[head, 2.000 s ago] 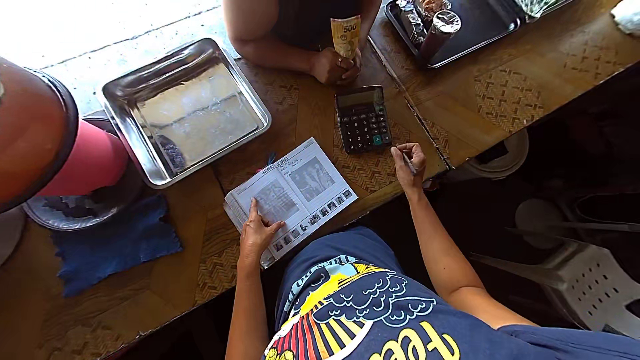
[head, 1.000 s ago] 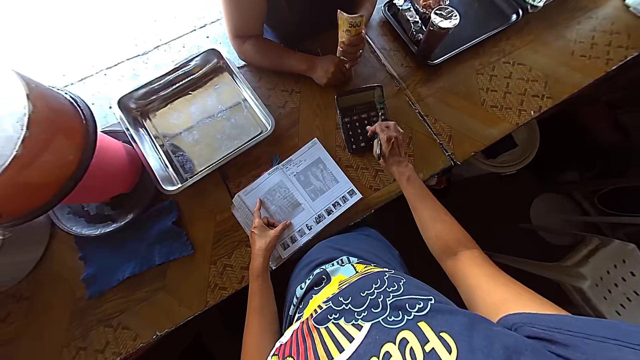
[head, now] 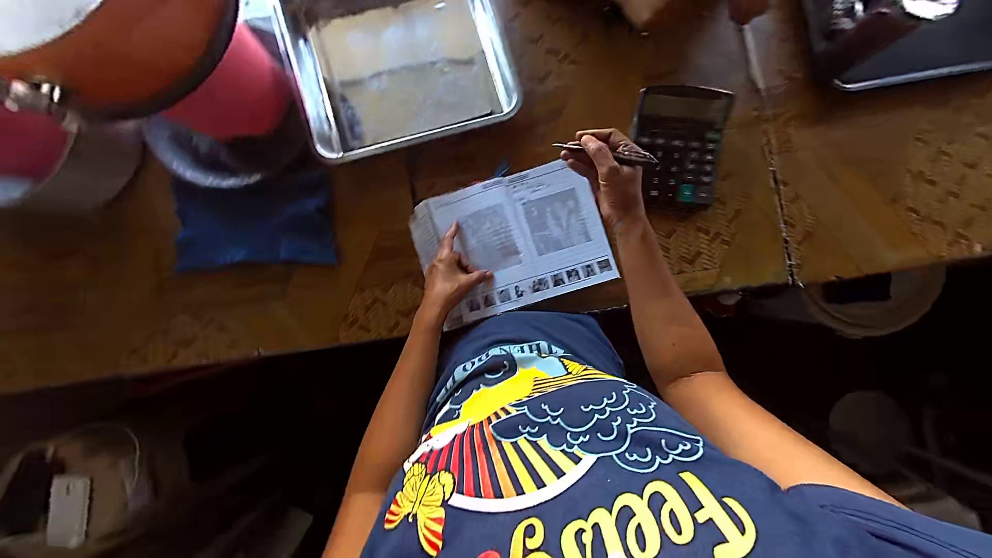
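A printed paper sheet or booklet (head: 542, 271) with pictures lies near the table's front edge. On its left part rests my left hand (head: 452, 275), fingers spread, the index finger extended over the page. My right hand (head: 612, 174) holds a dark pen (head: 632, 157) above the paper's upper right corner. Just right of that hand lies a black desk calculator (head: 682, 147) with one green key.
A shallow metal tray (head: 411, 143) stands behind the paper. Left are an orange container (head: 147, 54), a pink container (head: 232, 93) and a blue cloth (head: 256, 225). A black tray (head: 914, 70) sits at the back right, on the wooden table (head: 868, 178).
My right hand has moved left from the calculator to the paper's upper right corner. The view has shifted, so the other person's arms are mostly out of it. My left hand stays on the paper.
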